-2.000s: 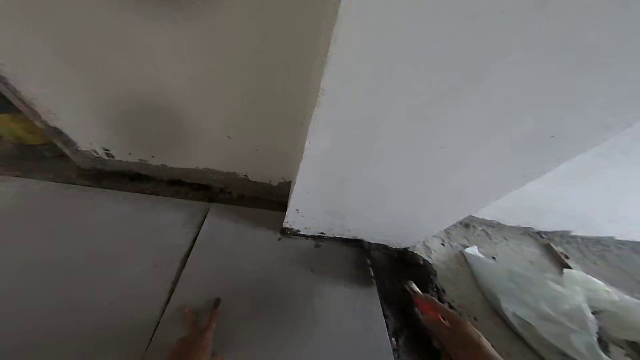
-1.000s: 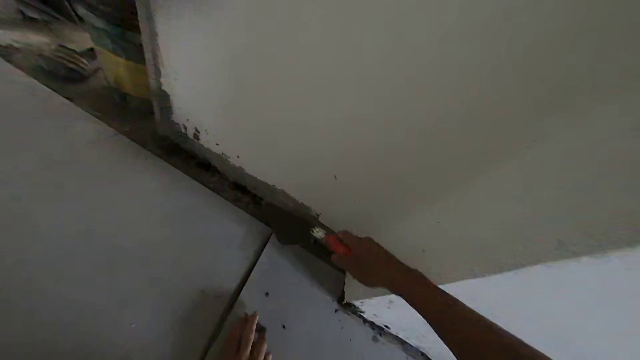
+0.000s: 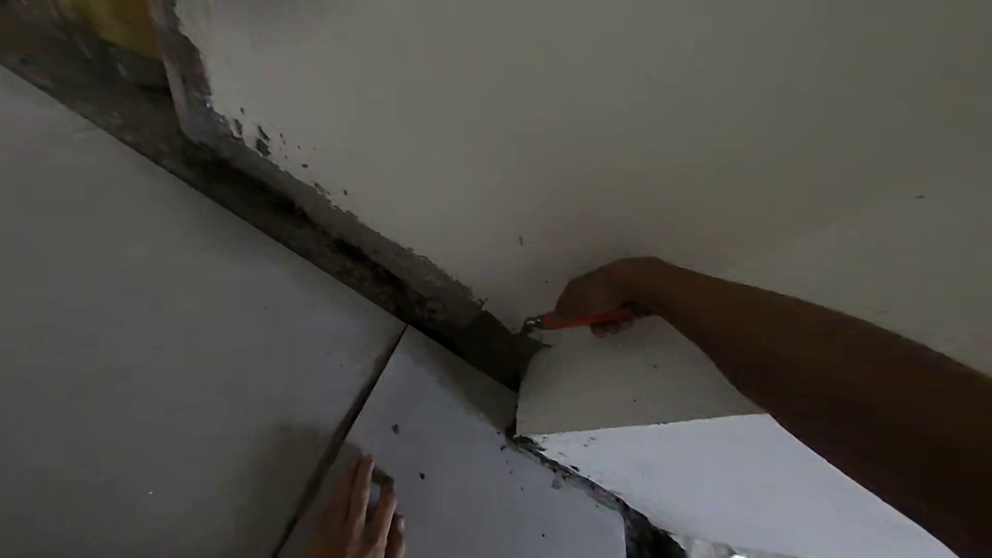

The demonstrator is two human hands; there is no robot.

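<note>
My right hand (image 3: 608, 294) is closed around the red handle of a trowel (image 3: 496, 341). The trowel's dark blade lies in the gap (image 3: 372, 275) between the floor tiles and the wall, close to the wall's corner. My left hand (image 3: 364, 511) rests on a grey floor tile (image 3: 465, 465), fingers a little apart, near the joint with the large tile (image 3: 194, 310) to the left. It holds nothing that I can see. Small dark crumbs lie on the tile near it.
A white plastered wall (image 3: 542, 155) with a rough lower edge rises along the gap. Its corner meets the tile, and a brighter wall face (image 3: 697, 465) continues to the right. A yellow object (image 3: 124, 23), partly cut off, stands at the upper left.
My right hand with the trowel has moved from the rough floor right of the wall to the gap at the wall's foot. Dark crumbs now show on the tile. The view has shifted.
</note>
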